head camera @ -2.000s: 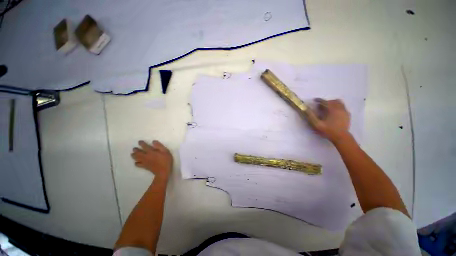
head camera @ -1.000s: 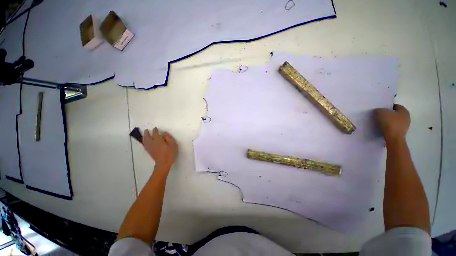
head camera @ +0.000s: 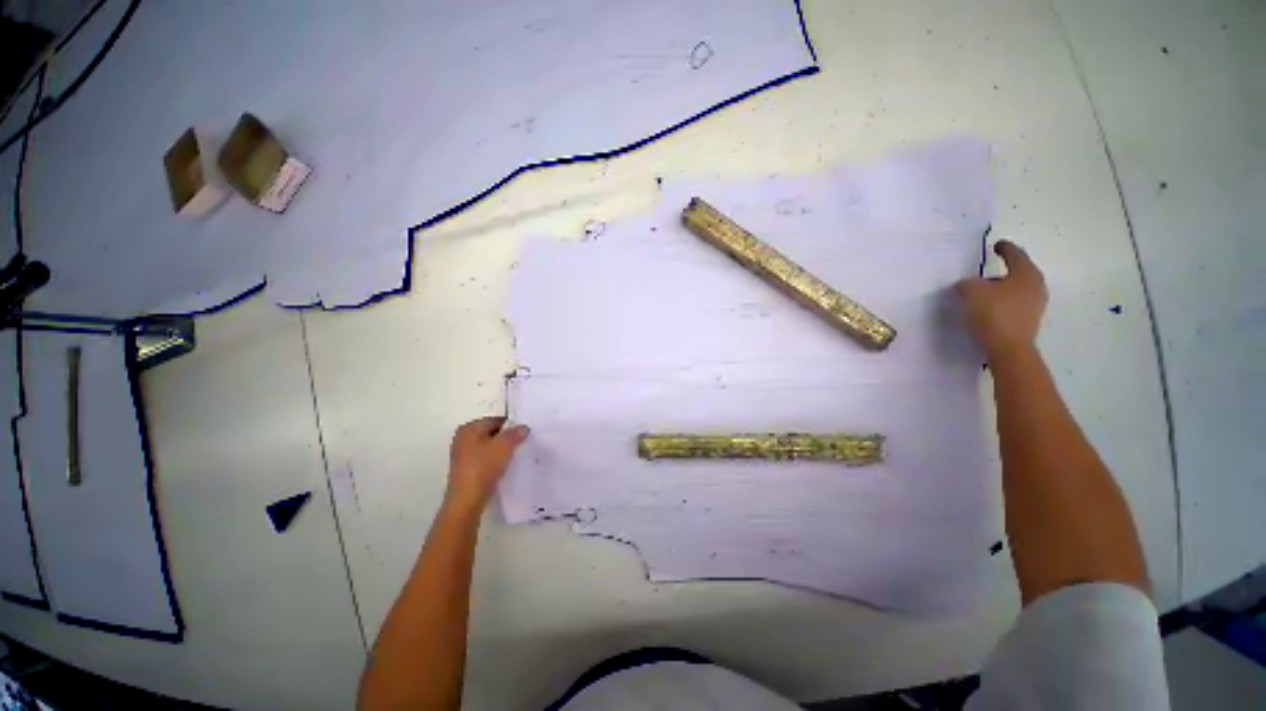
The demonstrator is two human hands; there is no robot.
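Note:
The cut block, topped with white-lilac paper, lies flat on the table in front of me, with notched and curved edges. Two yellowish-brown wrapped weights rest on it: the upper weight lies diagonally, the lower weight nearly level. My left hand holds the block's left edge, thumb on the paper. My right hand holds its right edge, thumb on top; the fingers reach around the edge and are partly hidden. A small dark triangular offcut lies left of my left hand.
The large paper-covered lay spans the back left, with two small open boxes on it. At the far left are another paper-topped panel with a narrow weight, the cutter's silver base plate and black cables. Dark specks dot the table.
My left hand has let go of the dark offcut and taken the block's left edge. My right hand has left the upper weight for the right edge. The block now sits squarer to me.

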